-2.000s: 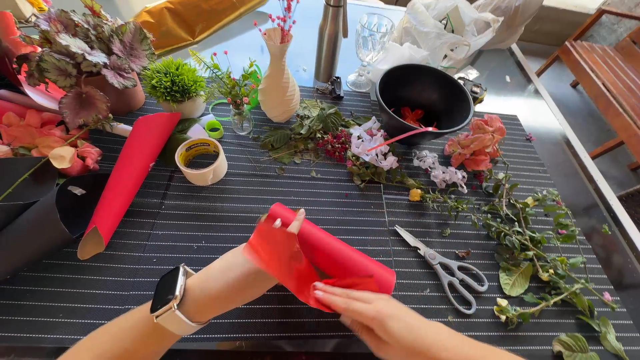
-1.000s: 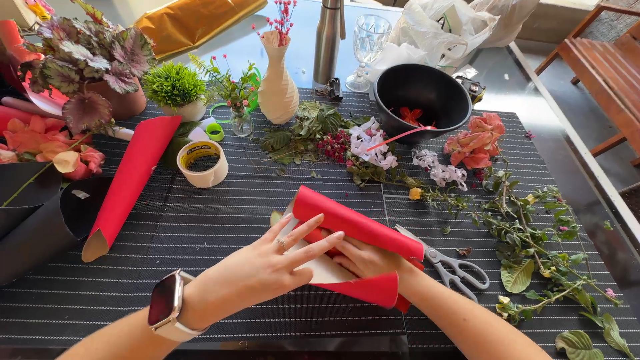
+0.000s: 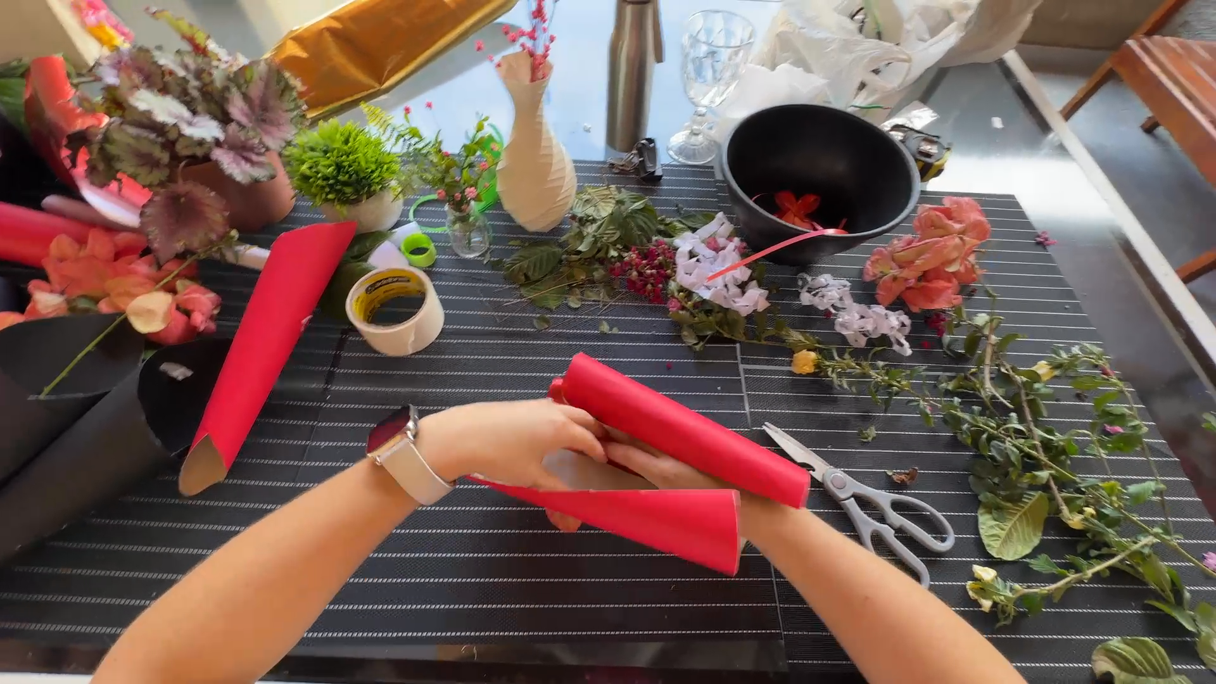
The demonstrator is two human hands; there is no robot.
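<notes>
A curled sheet of red paper, pale on its inner side, lies over the striped black mat in front of me. My left hand, with a watch at the wrist, grips the sheet's left part, fingers bent around its edge. Inside the curl is my right hand, its fingers meeting the left ones and partly hidden by the paper. Grey-handled scissors lie with open blades just right of the paper. Another red paper roll and a roll of tape are farther left.
Black paper cones and potted plants stand left. Behind are a cream vase, a steel bottle, a glass goblet and a black bowl. Cut leafy stems and pink-orange flowers spread over the right side.
The red paper was more tightly rolled two seconds ago and is now spread wider. My left hand has moved from above my right hand to the sheet's left edge.
</notes>
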